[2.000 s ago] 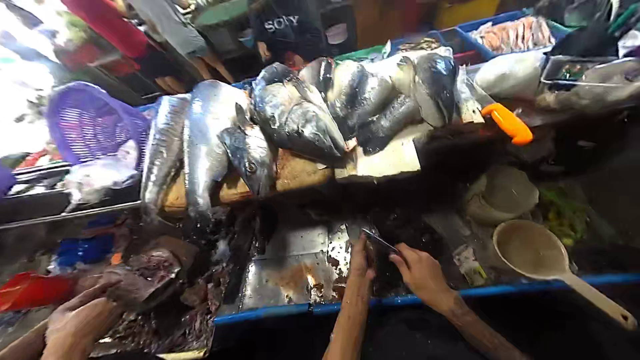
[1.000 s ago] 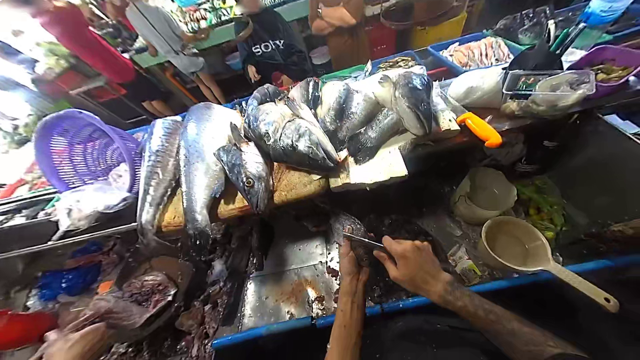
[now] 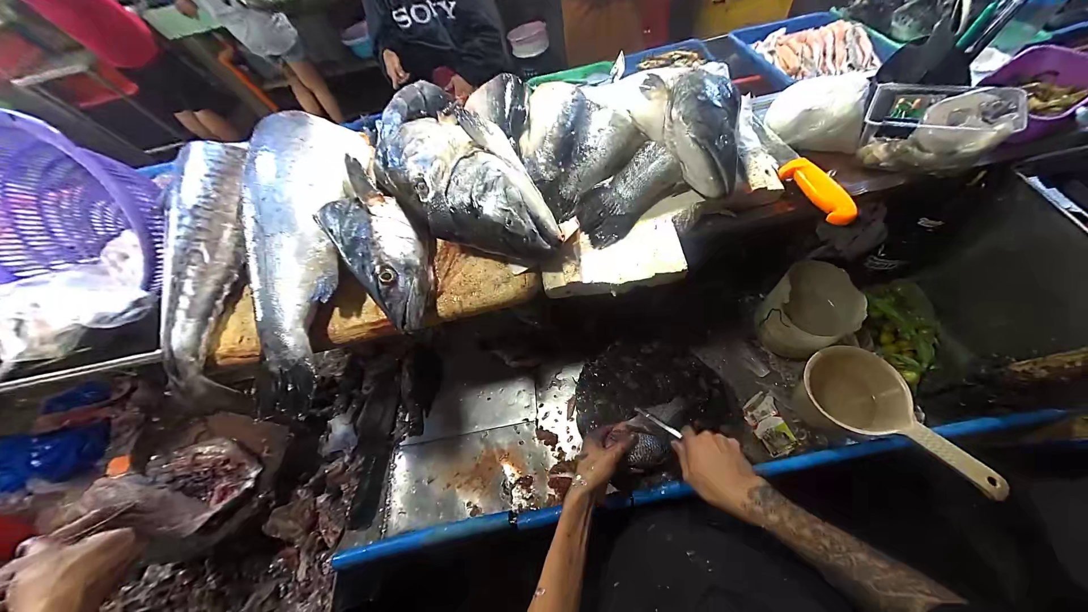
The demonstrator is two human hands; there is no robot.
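Note:
My left hand (image 3: 605,455) presses on a small dark-scaled fish (image 3: 648,449) that lies on a round, dark, wet block (image 3: 642,382). In my right hand (image 3: 714,463) is a knife or scraper with a thin metal blade (image 3: 659,422); its tip reaches over the fish close to my left fingers. The handle is hidden in my fist. Left of the block is a stained metal sheet (image 3: 463,472). Above, several large silvery fish (image 3: 289,212) and a fish head (image 3: 387,263) rest on a wooden board (image 3: 484,285).
To the right are a dipper with water (image 3: 857,391), a broken-rimmed pot (image 3: 812,310) and an orange-handled tool (image 3: 820,191). The blue edge (image 3: 433,540) runs before me. At lower left, a co-worker's hand (image 3: 72,569) is beside fish scraps (image 3: 204,472). People stand beyond the fish.
Both my hands have moved to the right along the work surface, with the blade still in my right hand. The view has shifted somewhat.

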